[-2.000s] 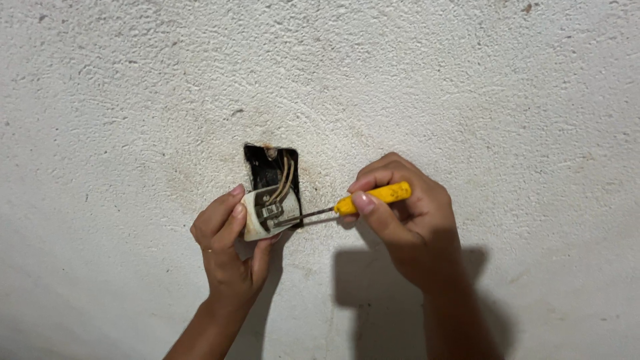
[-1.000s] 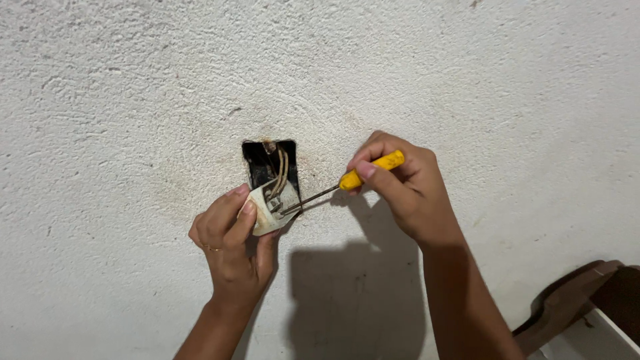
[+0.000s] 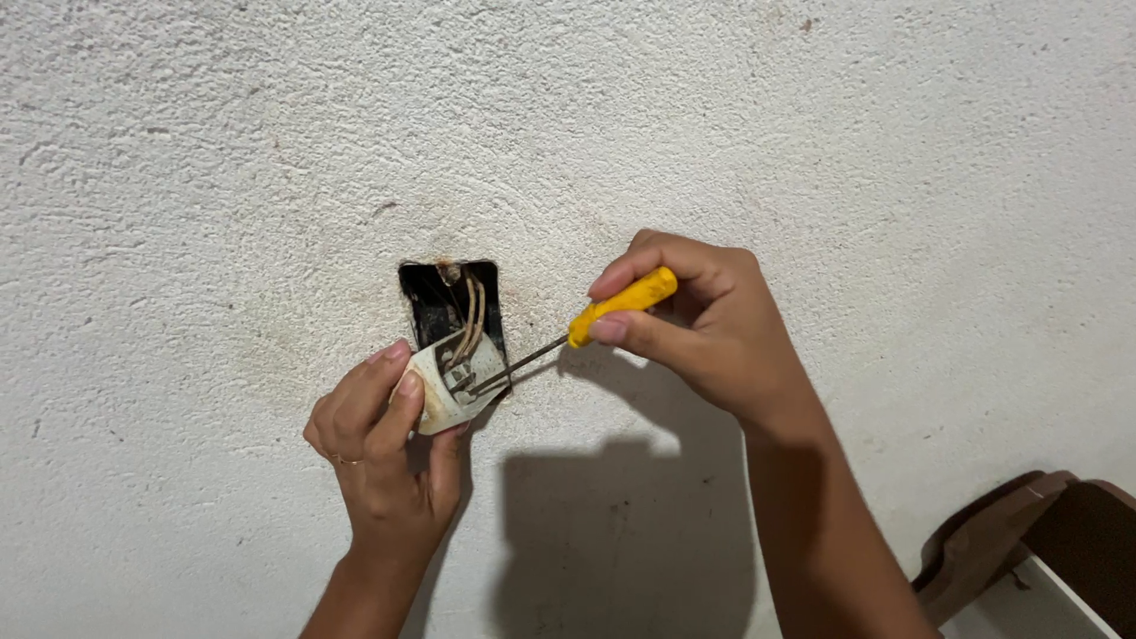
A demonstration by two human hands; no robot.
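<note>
My left hand (image 3: 386, 435) grips a white plastic electrical fitting (image 3: 432, 395) by its left and lower edges, tilted in front of the lower part of a dark wall box (image 3: 432, 306). Two tan wires (image 3: 477, 311) run from the box into the back of the fitting. Between the thumb and fingers of my right hand (image 3: 701, 324) is a yellow-handled screwdriver (image 3: 624, 306). Its thin metal shaft slants down to the left, and the tip is at the metal terminals (image 3: 460, 377) inside the fitting. Whether the tip sits in a screw I cannot tell.
A rough white plastered wall (image 3: 568, 133) surrounds the box. At the lower right stands a brown piece of furniture (image 3: 1003, 532) with a curved edge and a white panel (image 3: 1038, 603). Shadows of the arms fall on the wall below.
Two seconds ago the fitting sat less tilted in my left hand. The screwdriver handle has risen, so the shaft slants more steeply. The furniture at lower right has come into view.
</note>
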